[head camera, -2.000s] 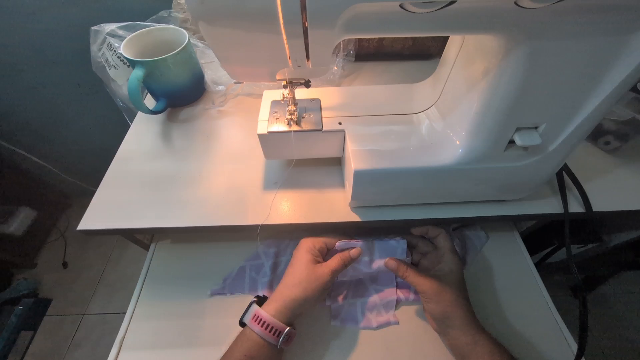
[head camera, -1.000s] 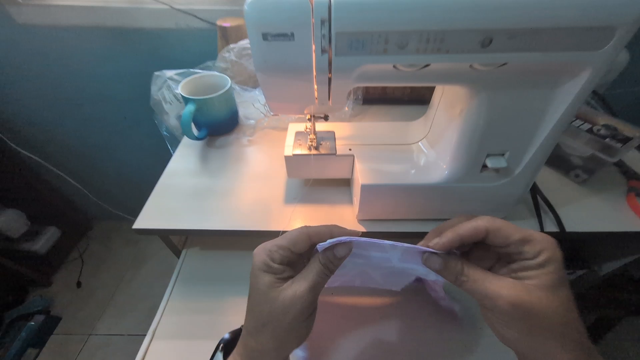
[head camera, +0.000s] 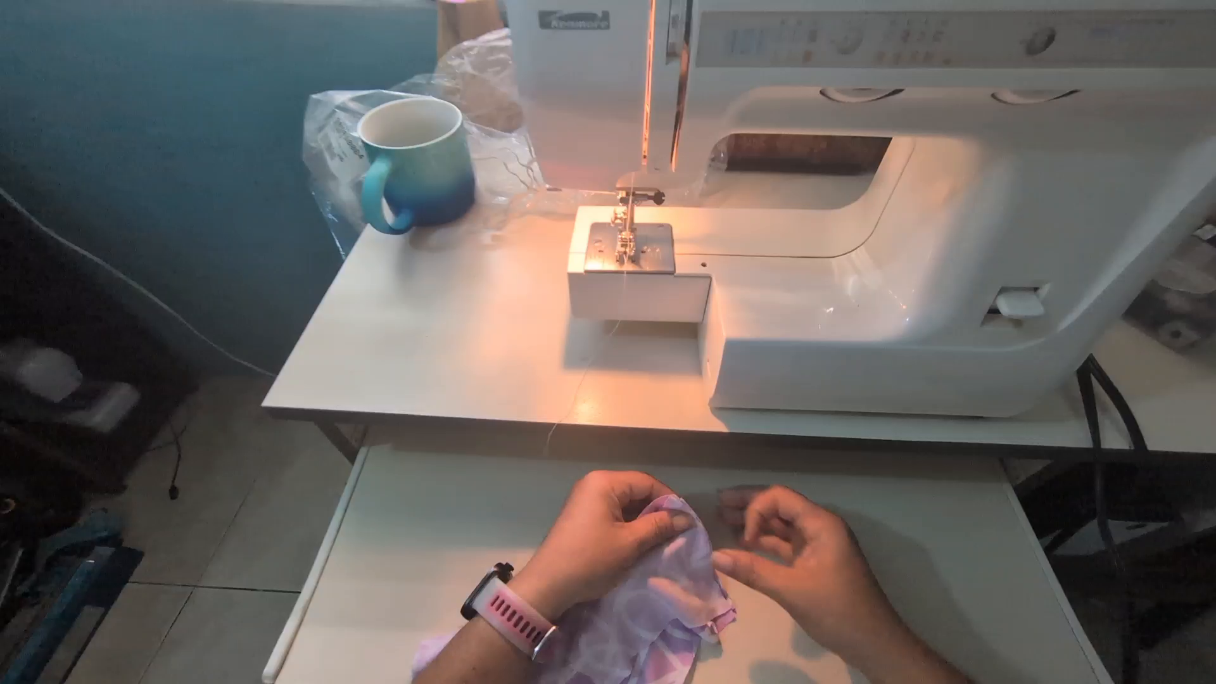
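A piece of light purple patterned fabric (head camera: 655, 608) hangs from my left hand (head camera: 608, 537), its top edge pinched between thumb and fingers. Just right of the cloth, my right hand (head camera: 807, 570) has its thumb and fingers apart, with nothing between them. A watch with a pink and white band (head camera: 513, 608) is on my left wrist. Beyond both hands stands a white Kenmore sewing machine (head camera: 855, 370), its lamp lit over the presser foot (head camera: 625, 237) and needle plate. A thin thread (head camera: 581, 380) trails from the foot to the table's front edge.
A blue-green mug (head camera: 427, 171) stands at the back left against a clear plastic bag (head camera: 328, 142). Below the white tabletop (head camera: 408, 332) is a lower pull-out surface (head camera: 427, 513), under my hands. Black cables (head camera: 1102, 456) hang at the right.
The fabric was held up by both hands a second ago; now it hangs lower from my left hand, and my right hand has let go of it and moved apart.
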